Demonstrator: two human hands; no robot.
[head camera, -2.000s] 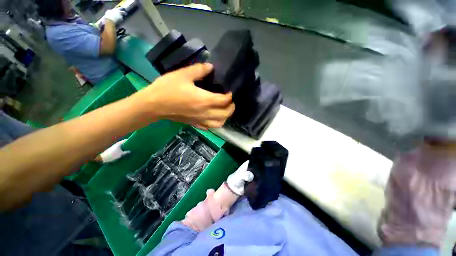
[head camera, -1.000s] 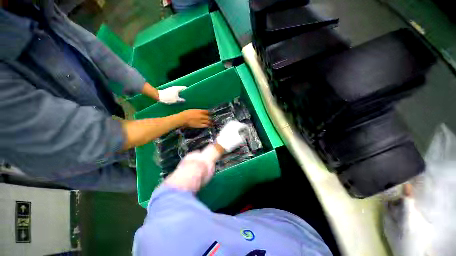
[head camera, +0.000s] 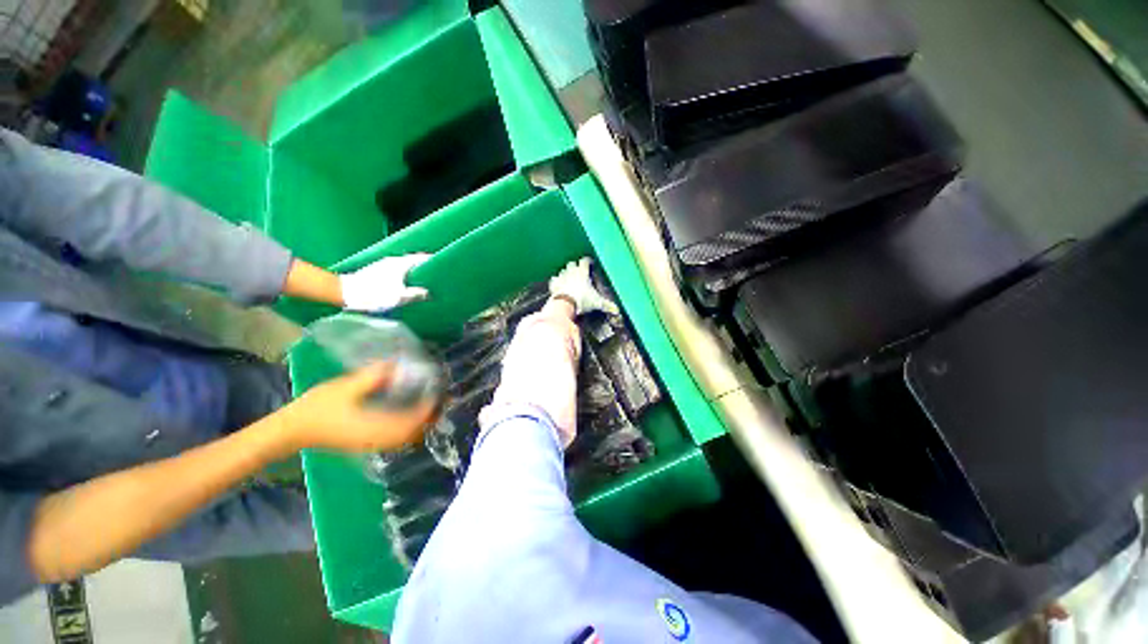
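Observation:
My left hand (head camera: 582, 289), in a white glove, reaches into the near green box (head camera: 645, 484). Its fingers are apart and rest at the upper end of the bagged black housings (head camera: 472, 359), which lie in rows. My forearm hides part of the rows. Only a small, blurred part of my right hand (head camera: 1055, 619) shows at the bottom right edge, beside a whitish clear bag (head camera: 1120, 585); its grip is hidden. Large black housings (head camera: 806, 189) stand piled to the right of the box.
Another person's bare hand (head camera: 359, 409) holds a blurred, clear-wrapped item over the near box. That person's gloved hand (head camera: 384, 283) is at the box's far wall. A second green box (head camera: 378, 94) holds dark parts. A pale padded rail (head camera: 755, 434) runs between box and line.
My left hand has moved slightly up in the box and my sleeve reaches further in. The other person's bare hand has moved left and down and now holds a wrapped item. The view has shifted.

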